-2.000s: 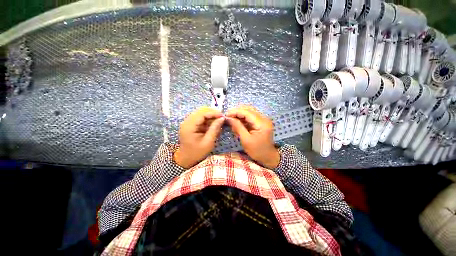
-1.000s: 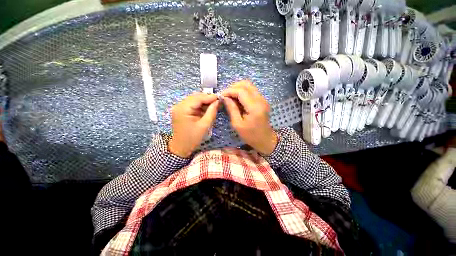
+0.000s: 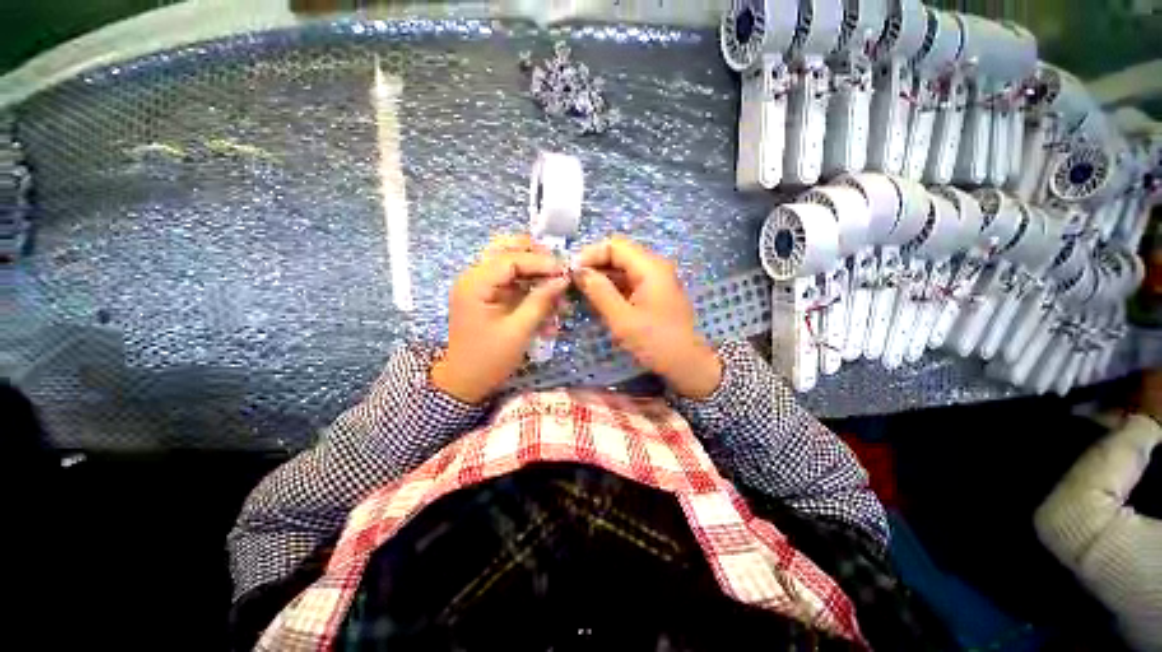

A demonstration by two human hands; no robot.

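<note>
A white fan unit [image 3: 558, 198] lies in front of me, its round head away from me and its handle towards me, partly hidden by my fingers. My left hand [image 3: 500, 318] and my right hand [image 3: 644, 312] meet over the upper handle, thumbs and fingertips pinched together. What the fingertips pinch is too small to tell; a bit of red shows there. A pale dotted sheet [image 3: 729, 308] lies under the hands and runs to the right. A pile of small grey fittings [image 3: 568, 89] lies beyond the fan.
Two overlapping rows of white fans stand at the right, a far row [image 3: 856, 117] and a near row [image 3: 879, 306], with red wires showing. Bubble wrap [image 3: 255, 255] covers the bench, with a whitish tape strip [image 3: 394, 191] on it. Another person's sleeve [image 3: 1106, 516] is at the lower right.
The view has shifted slightly. The fan head now shows more of its open face side, as if turned a little. Both hands remain at the handle with fingertips pinched.
</note>
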